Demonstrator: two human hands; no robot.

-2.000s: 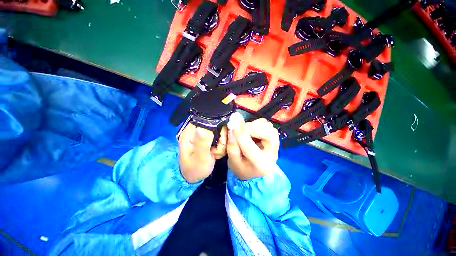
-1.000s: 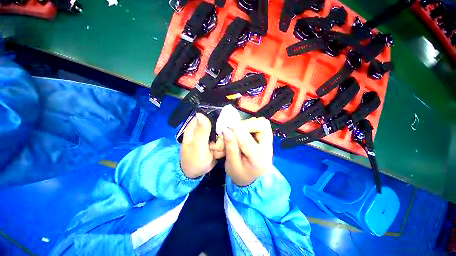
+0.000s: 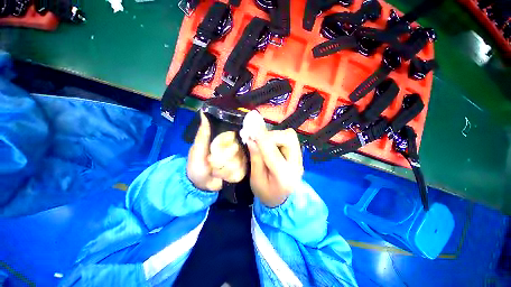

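Note:
A black round wristwatch [image 3: 224, 114] is held nearly edge-on in front of me, its shiny rim showing and a small yellow-orange mark near its right end. My left hand [image 3: 215, 157] holds it from the left and below, thumb up at the left end of the rim. My right hand [image 3: 275, 162] pinches a small crumpled white wiping cloth [image 3: 254, 125] against the right end of the rim. Most of the strap is hidden behind my hands.
An orange-red compartment tray [image 3: 307, 59] with many black watches lies just beyond my hands on the green bench [image 3: 123, 53]. Other trays show at the top left and top right. A blue stool [image 3: 431, 230] stands below right. A person's blue sleeve is at left.
The watch has tilted from face showing to nearly edge-on. The white cloth has moved to the right end of its rim. My left fingers have curled and its thumb has straightened.

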